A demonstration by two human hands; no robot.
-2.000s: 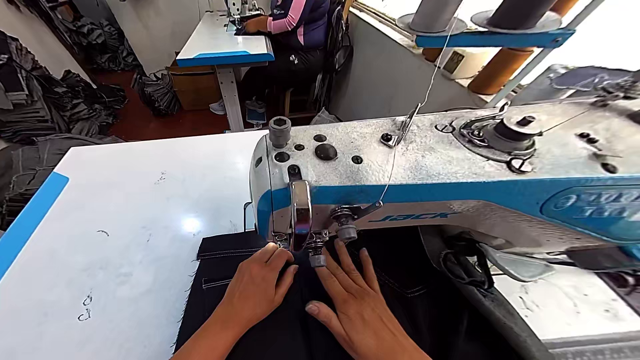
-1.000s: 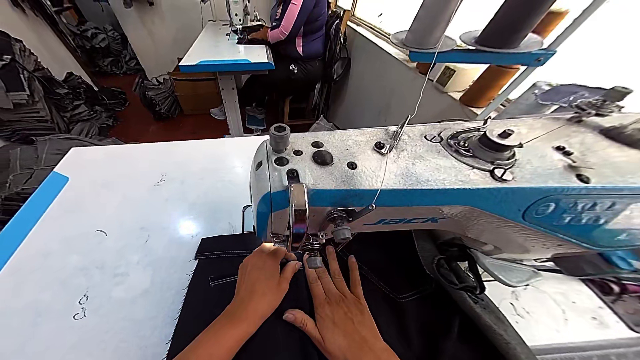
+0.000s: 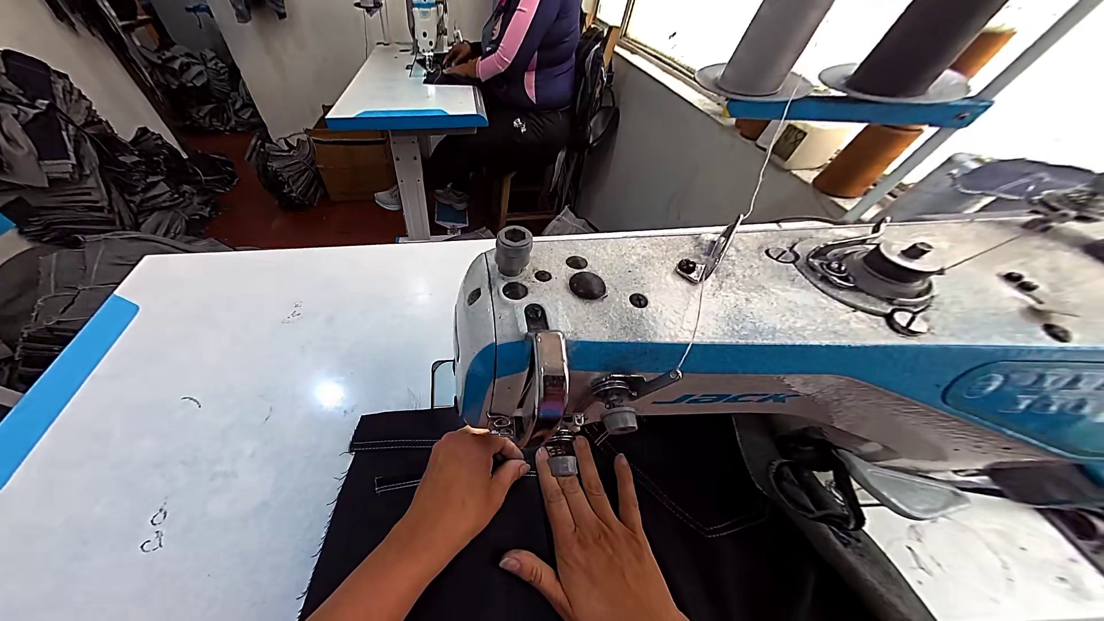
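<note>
Dark fabric with pale topstitching (image 3: 690, 492) lies on the white table under the head of a Jack sewing machine (image 3: 733, 315). My left hand (image 3: 470, 483) rests on the fabric just left of the needle area, its thumb and index finger brought together at the cloth; whether they pinch it is hidden. Flat on the fabric, my right hand (image 3: 595, 535) has its fingers spread around a round grey knob (image 3: 562, 466). The needle and presser foot are hidden behind my fingers and the machine head. Pale thread (image 3: 759, 177) runs down to the machine's tension parts (image 3: 617, 405).
The white table (image 3: 241, 371) has a blue edge at left. Thread cones (image 3: 776, 43) stand on a rack at the upper right. Beyond, a person (image 3: 535, 60) sits at another sewing table (image 3: 405, 86). Piles of dark garments (image 3: 95, 172) lie at left, near a cardboard box (image 3: 349, 164).
My right hand's fingers have spread wider beside the knob since two seconds ago. Both hands remain on the fabric by the needle area.
</note>
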